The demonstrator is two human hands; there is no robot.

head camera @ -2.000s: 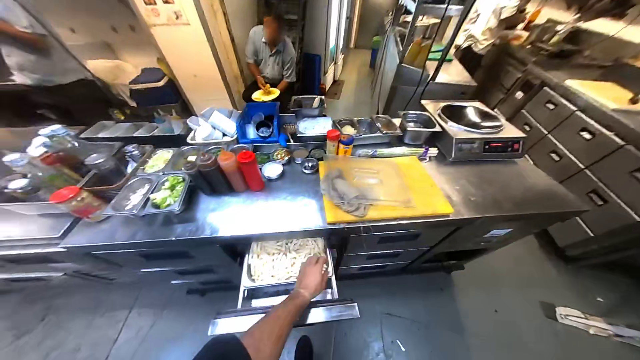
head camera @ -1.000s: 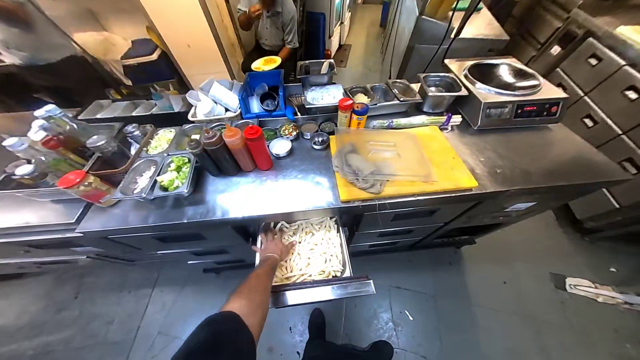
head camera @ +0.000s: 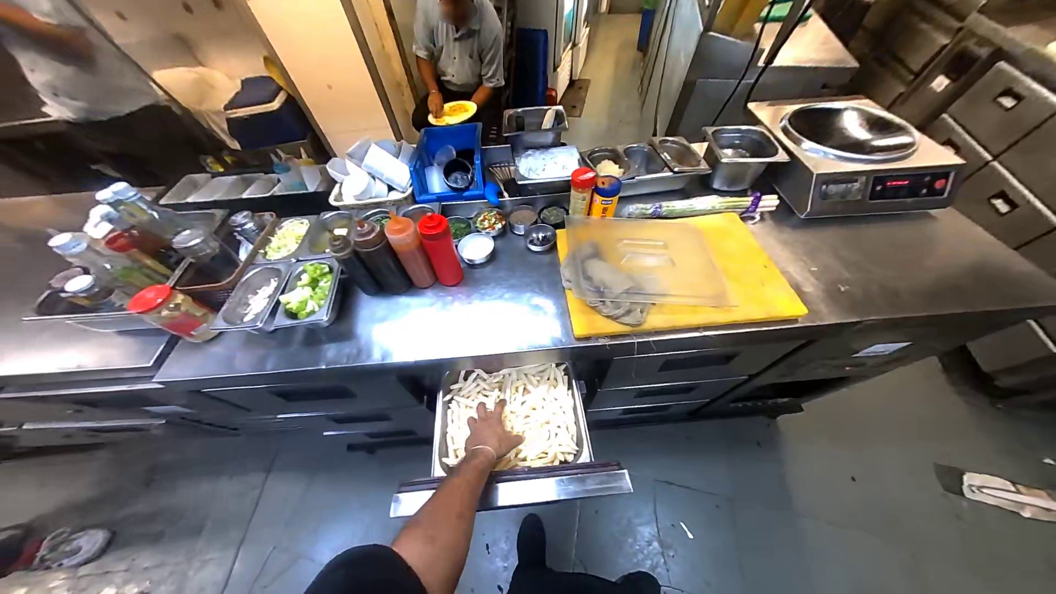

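My left hand (head camera: pixel 492 431) lies palm down on pale cut potato fries (head camera: pixel 540 412), fingers spread and thumb towards the right. Nothing shows gripped in it, though its palm is hidden. The fries fill a rectangular steel pan (head camera: pixel 583 422) in a pulled-out drawer (head camera: pixel 561 487) below the counter. My right hand is out of view. Above the drawer, to the right, a yellow cutting board (head camera: pixel 755 276) carries a clear plastic lid (head camera: pixel 693 268) and a grey cloth (head camera: pixel 615 301).
Squeeze bottles (head camera: pixel 440 250), steel pans of broccoli (head camera: pixel 307 290) and small bowls (head camera: pixel 476 248) stand on the steel counter (head camera: pixel 462 330). An induction wok cooker (head camera: pixel 858 165) stands at right. Beyond the counter, a person (head camera: pixel 459 49) holds a yellow plate (head camera: pixel 452 113).
Two seconds ago my left hand was at the pan's right side, then at its left; now it lies left of centre. The gap between pan and drawer front no longer shows.
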